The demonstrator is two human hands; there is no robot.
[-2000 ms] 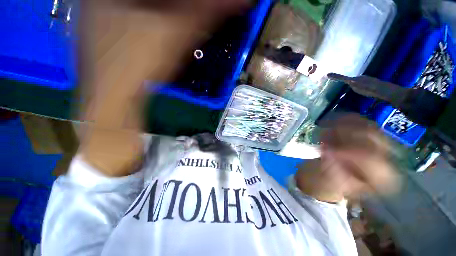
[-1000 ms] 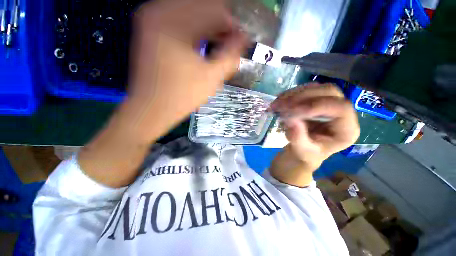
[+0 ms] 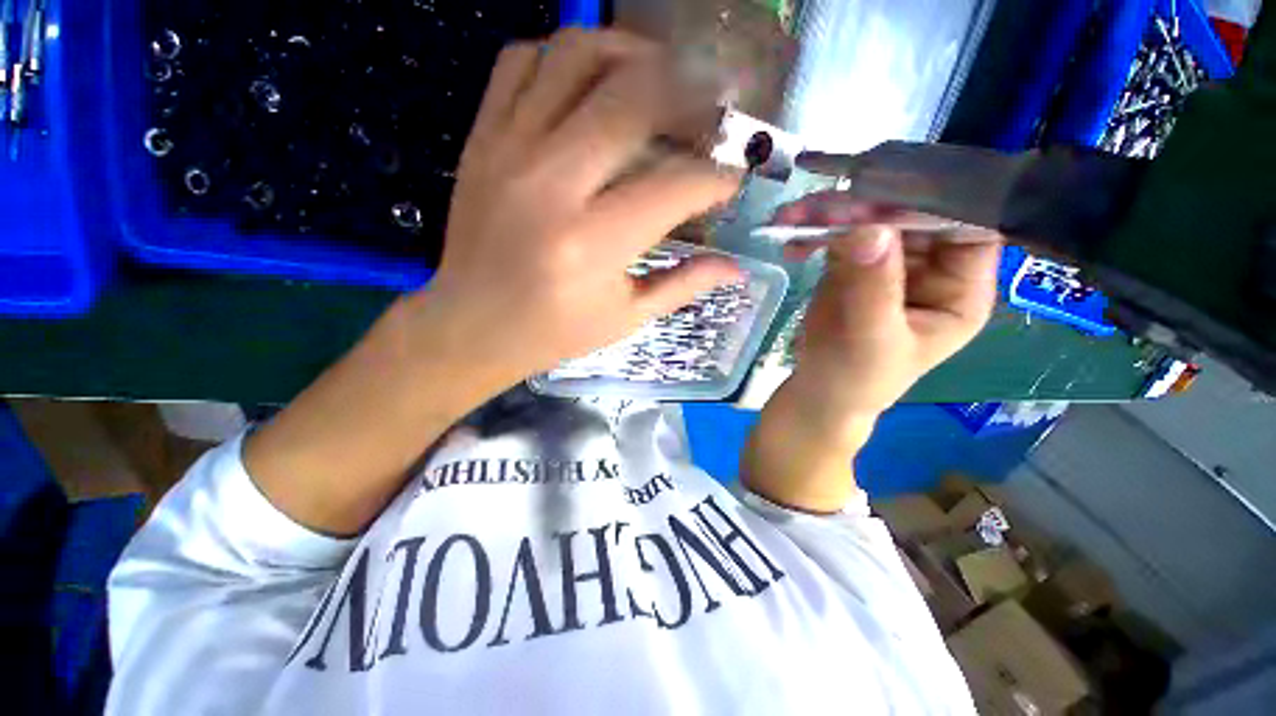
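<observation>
My left hand (image 3: 560, 210) reaches over the pin tray, its fingertips at the left side of the bright holder (image 3: 757, 146) with a dark hole. Whether it holds a small part is hidden. My right hand (image 3: 896, 301) is just below the press arm (image 3: 938, 182) and pinches a slim silver pin (image 3: 910, 223) between thumb and fingers. The pin lies roughly level, one end towards the holder and apart from it. The press arm's tapered tip meets or nearly meets the holder's right side. The clear tray (image 3: 728, 378) of silver pins sits near the shirt, partly under my left hand.
A large blue bin (image 3: 280, 252) with scattered rings is at left, beside another blue bin (image 3: 49, 287) with long silver pieces. A long clear box (image 3: 882, 70) stands beyond my hands. A blue bin of pins (image 3: 1154, 84) is at right. Cardboard boxes (image 3: 1015, 657) lie below the bench.
My left hand has gone from above the left bin to the holder, its fingers now more spread. My right hand has moved from beyond the tray to below the press arm, now showing a pin.
</observation>
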